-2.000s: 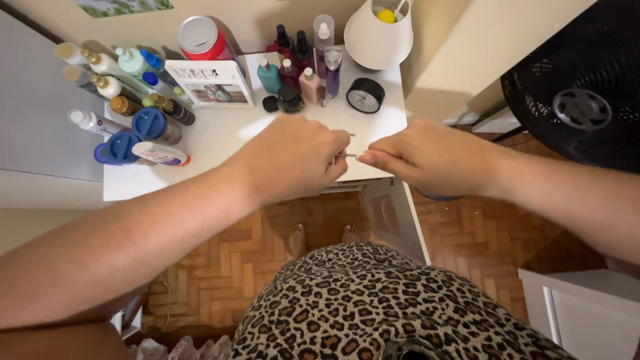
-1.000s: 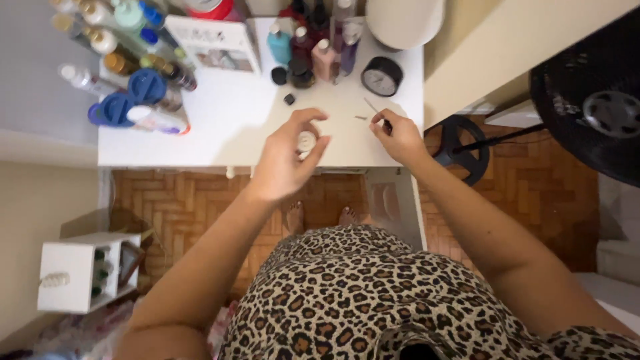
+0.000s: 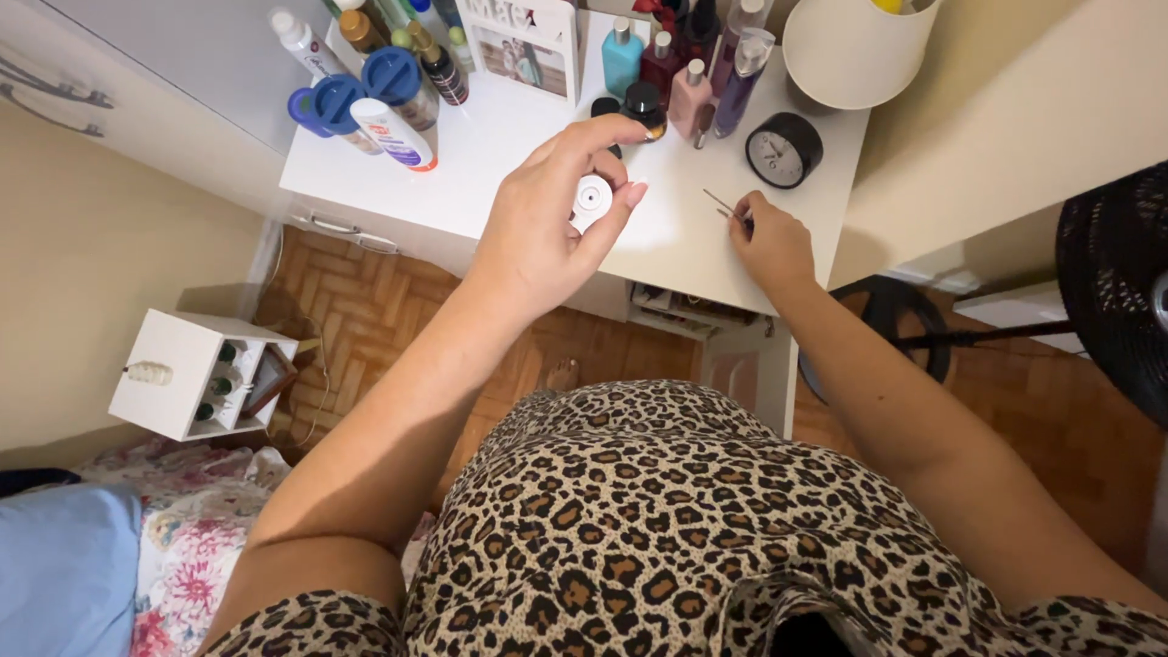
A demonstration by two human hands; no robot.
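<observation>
My left hand (image 3: 557, 214) is raised over the front of the white dresser top, its fingers curled around a small round white object (image 3: 591, 196) with a hole at its centre. To the right, my right hand (image 3: 774, 239) rests low at the tabletop, pinching a thin dark stick-like item (image 3: 721, 203); a second short thin piece lies beside its fingertips, and I cannot tell whether it is held. A black round clock (image 3: 784, 151) stands just behind my right hand. Behind my left fingertips are a black-capped bottle (image 3: 644, 109) and a pink bottle (image 3: 690, 99).
Bottles and blue-lidded containers (image 3: 394, 75) crowd the left side, near a white photo frame (image 3: 568, 55). A white lamp shade (image 3: 858, 50) stands at the back right. Below the top, a cabinet door (image 3: 744, 370) hangs open. A black fan (image 3: 1118, 292) is at the far right.
My hands were together over the front edge two seconds ago; now they are apart. The white object shows in my left hand in the last two frames.
</observation>
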